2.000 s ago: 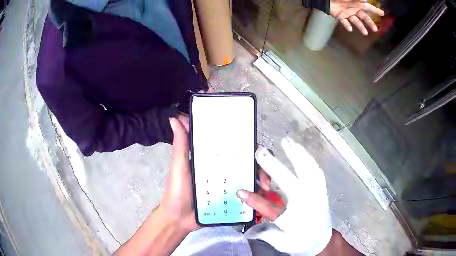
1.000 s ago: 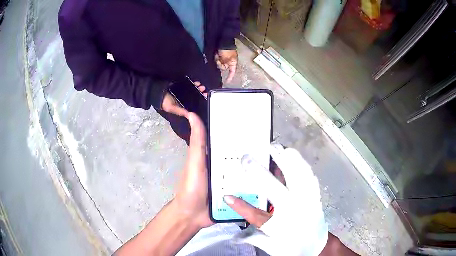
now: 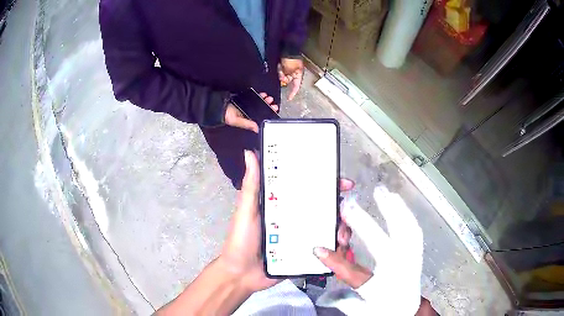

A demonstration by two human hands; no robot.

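Note:
A smartphone [image 3: 301, 197] with a black rim stands upright in the picture's middle, its white screen showing a column of small marks and icons at the left. My bare left hand [image 3: 241, 237] holds it from the left and behind, with fingertips showing at its right edge. My right hand [image 3: 386, 253] wears a white glove with the thumb tip bare. That thumb lies over the lower right of the screen; the gloved fingers are spread beside the phone and hold nothing.
A person in a dark purple jacket [image 3: 185, 55] stands ahead, holding a dark second phone [image 3: 253, 103]. Concrete pavement [image 3: 167, 185] lies below. At the right are a metal door sill [image 3: 402, 163], long door handles [image 3: 507, 52], a pale roll [image 3: 402, 31] and a red item [image 3: 451, 37].
The screen has gone from a number keypad to a list. The phone has shifted right from two seconds ago. The other person appears farther right, and their phone now shows.

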